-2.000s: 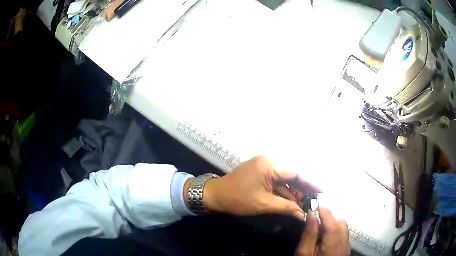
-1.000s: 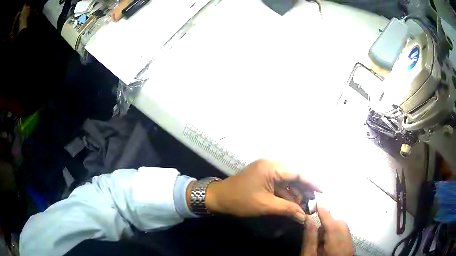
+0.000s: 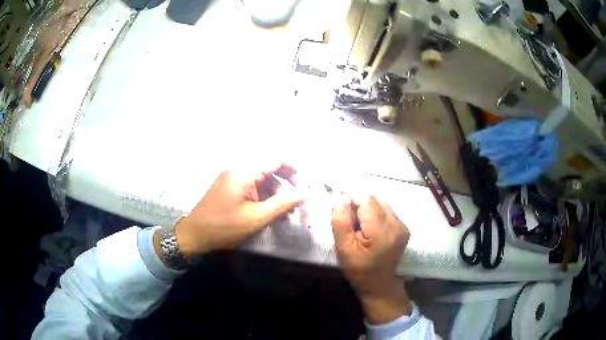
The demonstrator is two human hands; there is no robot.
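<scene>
My left hand [image 3: 229,211], bare with a metal watch, is over the table's front part, thumb and fingers curled round a small bright piece [image 3: 282,179]. Glare hides what it is. My right hand [image 3: 369,239] is just to its right with fingers curled in. A tiny dark, shiny piece [image 3: 327,188] shows at its fingertips. The hands are apart. The sewing machine's needle area [image 3: 372,93] is beyond them, with no hand at it.
Snips [image 3: 435,182] and black-handled shears [image 3: 484,229] lie right of my right hand. A small-parts tray [image 3: 535,219] is further right, below a blue tassel [image 3: 515,149]. A white tape roll [image 3: 537,311] is below the front edge. A screwdriver [image 3: 44,80] lies far left.
The view has swung right, showing more of the machine, the shears, tray and tape roll. My hands, earlier together at a small shiny piece, have moved apart.
</scene>
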